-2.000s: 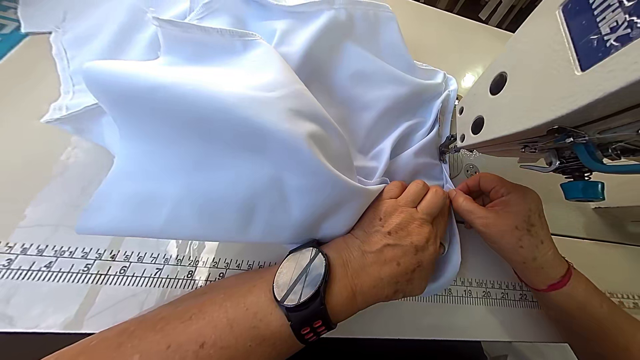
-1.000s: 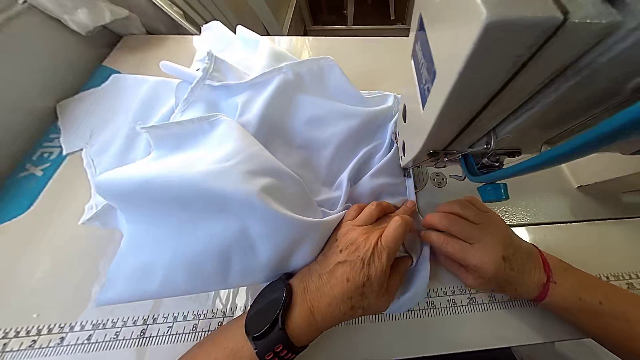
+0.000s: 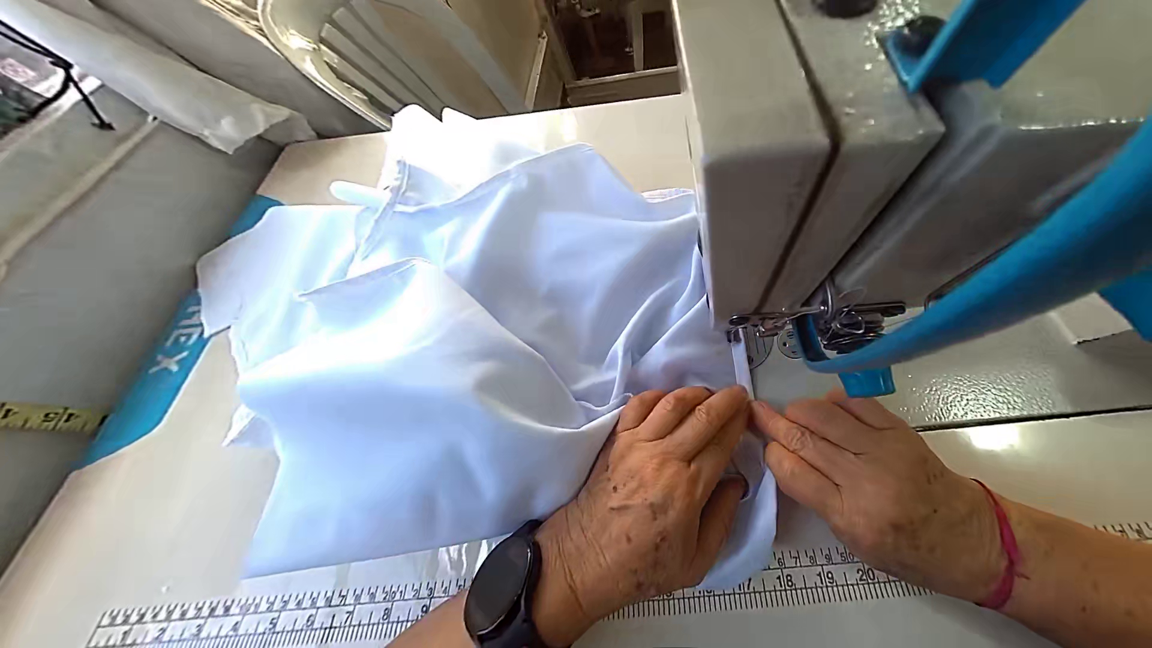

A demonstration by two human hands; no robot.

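Observation:
A light blue piece of fabric point(image 3: 432, 387) lies bunched on the sewing machine bed, its narrow folded right edge running under the presser foot point(image 3: 736, 331) of the sewing machine point(image 3: 765, 162). My left hand point(image 3: 657, 486), with a black watch on the wrist, presses on the fabric near that edge, fingertips a little in front of the foot. Against the same edge from the right, my right hand point(image 3: 864, 477) holds the fold between thumb and fingers, its tips almost touching the left ones. The needle cannot be made out.
A printed ruler strip point(image 3: 297, 612) runs along the front of the table. The machine's blue guard arm point(image 3: 999, 306) curves above my right hand. A yellow tape measure point(image 3: 49, 417) shows at the far left, and a white chair point(image 3: 405, 54) stands behind the table.
The view has swung over and now shows more of the machine head and the room behind. Both hands remain at the fabric's folded edge in front of the presser foot.

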